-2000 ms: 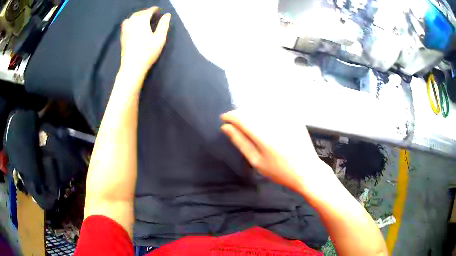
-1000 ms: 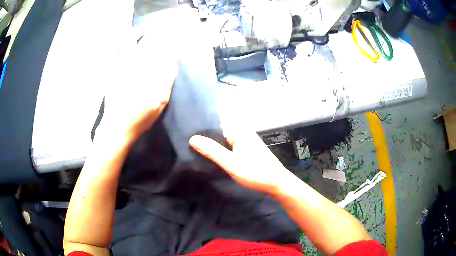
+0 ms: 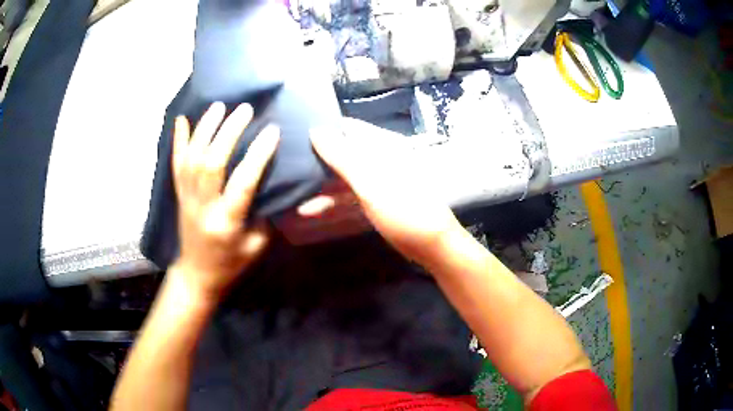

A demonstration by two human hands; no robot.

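Observation:
Dark cloth (image 3: 229, 64) runs from the machine's needle area at the top, over the table's front edge and onto the lap. My left hand (image 3: 213, 193) lies on the cloth, palm down, fingers spread. My right hand (image 3: 378, 185) is at the cloth's right edge, thumb and fingers around the edge; it is partly washed out by glare. The overlock machine (image 3: 414, 40), white-grey and covered in lint, stands at the far side. The needle area is blurred by bright light, and the stitching cannot be made out.
White table with a printed ruler edge (image 3: 611, 156). Yellow-handled snips (image 3: 576, 68) and green-handled snips (image 3: 604, 68) lie right of the machine. Another dark panel (image 3: 32, 160) drapes over the table's left. A dark recess (image 3: 378, 112) is in front of the machine. Lint and scraps litter the floor.
The view has swung right from the draped panel to the machine. My left hand has come down flat on the cloth with fingers spread. My right hand has moved up to the cloth's edge.

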